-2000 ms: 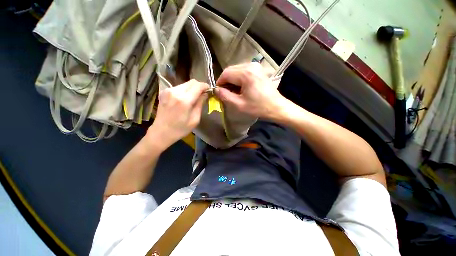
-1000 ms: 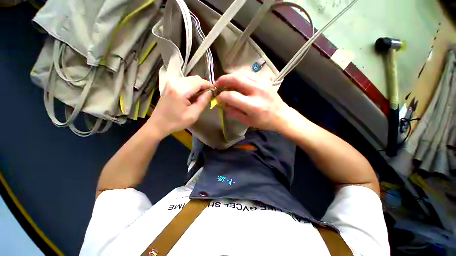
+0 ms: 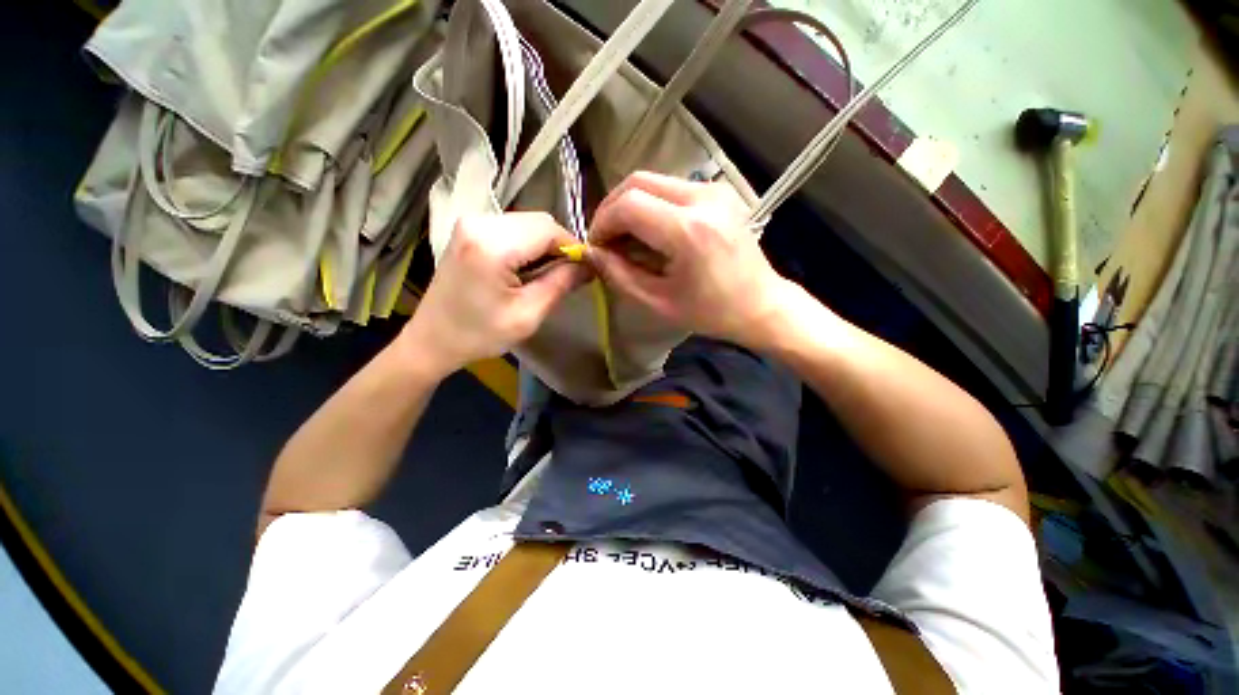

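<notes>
A beige handbag [image 3: 557, 350] rests on the aproned lap with its mouth open and its long pale straps [image 3: 594, 98] sticking up. A dark-and-pale zipper line [image 3: 560, 129] runs inside the mouth down to the fingertips. My left hand [image 3: 492, 283] and my right hand [image 3: 686, 255] meet at the top of the near seam. Both pinch the bag's seam end there, where a short yellow tip [image 3: 572, 251] shows between the fingertips. More yellow binding [image 3: 605, 333] runs down the seam below. The exact fold under the fingers is hidden.
A pile of beige bags [image 3: 224, 149] with straps and yellow edges lies at left on a dark surface [image 3: 163, 448]. The pale, red-edged workbench [image 3: 999, 224] is at right, with a hammer [image 3: 1064, 224] and small snips [image 3: 1107, 302]. Folded beige parts [image 3: 1179, 346] hang at far right.
The yellow tip hung down below the fingers two seconds ago; now it lies sideways between the fingertips. The straps and bag mouth have shifted slightly. Both hands keep their pinch.
</notes>
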